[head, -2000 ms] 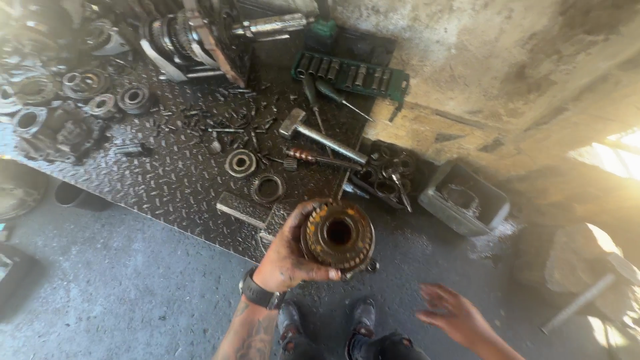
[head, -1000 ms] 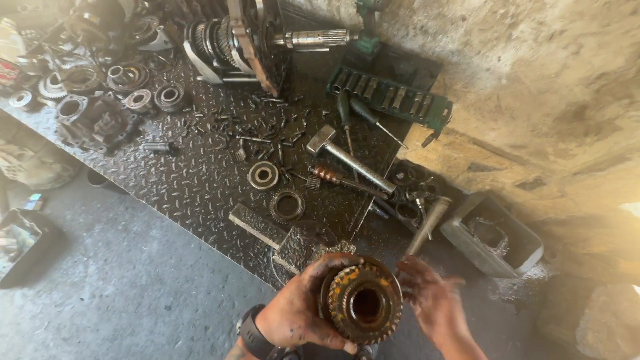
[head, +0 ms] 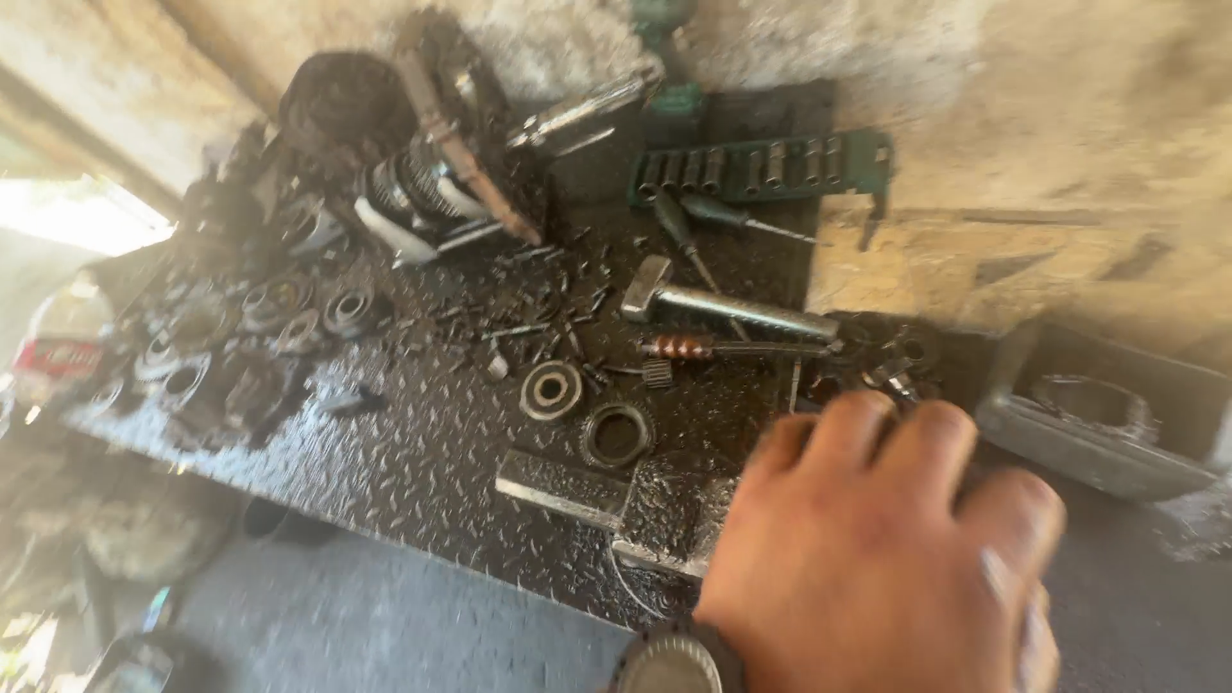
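Note:
My left hand (head: 866,549), blurred and large at the lower right, shows its back, with the fingers bent. A dark watch (head: 679,659) is at its wrist. What lies under the palm is hidden, so I cannot tell whether it holds anything. My right hand is not in view. Left of the hand, a grimy metal block (head: 664,505) adjoins a rectangular bar (head: 563,486). Behind them lie a toothed ring (head: 617,435) and a ball bearing (head: 551,390). Beyond the fingers are a metal hammer (head: 736,308) and a rod with a reddish coiled part (head: 679,346).
A diamond-plate table (head: 414,500) bears many small metal pins. A gear assembly (head: 423,192) stands at the back, with bearings and housings to the left. Two screwdrivers (head: 717,210) lie before a green socket rack (head: 760,171). A grey bin (head: 1107,414) is at the right.
My left hand, which held an oily gear cluster, now shows its back at the lower right. The gear cluster and my right hand are no longer visible. The view has shifted closer to the table.

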